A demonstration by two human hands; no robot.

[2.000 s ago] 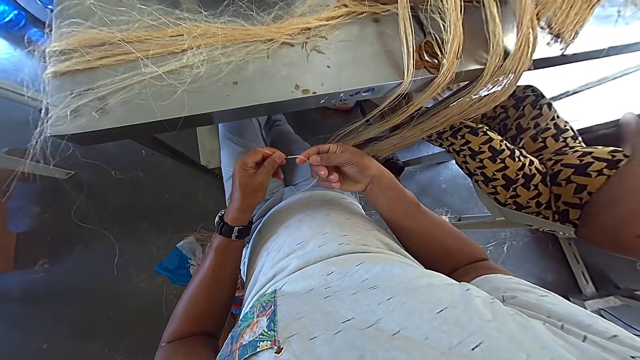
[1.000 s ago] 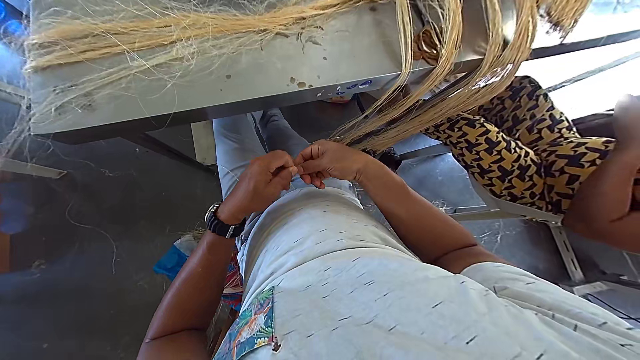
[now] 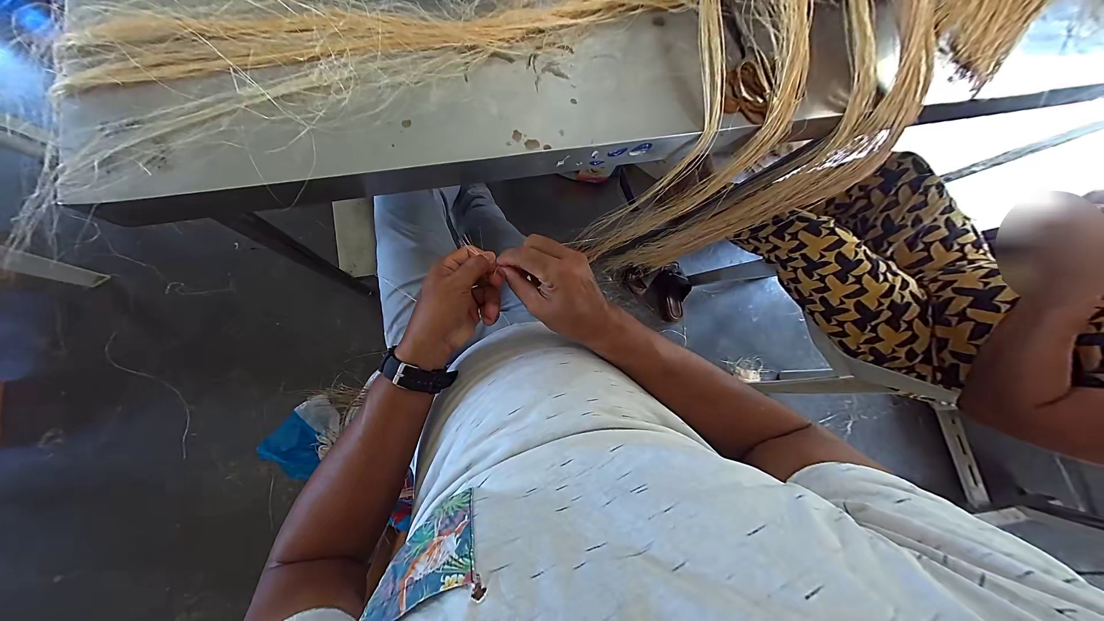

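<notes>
My left hand (image 3: 453, 297), with a black-strapped watch (image 3: 418, 374) on its wrist, pinches thin pale fibre strands between thumb and forefinger. Fine ends stick up above that pinch. Against its fingertips, my right hand (image 3: 559, 285) also pinches the strands, its thumb and forefinger together. Both hands are over my lap, below the table's edge. Long bundles of straw-coloured plant fibre (image 3: 345, 39) lie along the metal table (image 3: 448, 138). More fibre hanks (image 3: 798, 86) hang over its edge to the right of my hands.
At the right sits a person in patterned trousers (image 3: 862, 293), an arm bent near the knee. A blue and white plastic bag (image 3: 297, 440) with fibres lies on the floor at left. Loose strands are scattered on the dark floor (image 3: 164, 483). A shoe (image 3: 671, 291) shows beneath the hanging hanks.
Two seconds ago my hands were slightly apart with a short strand between them; now their fingertips meet. The other person's hand and arm at the right have moved.
</notes>
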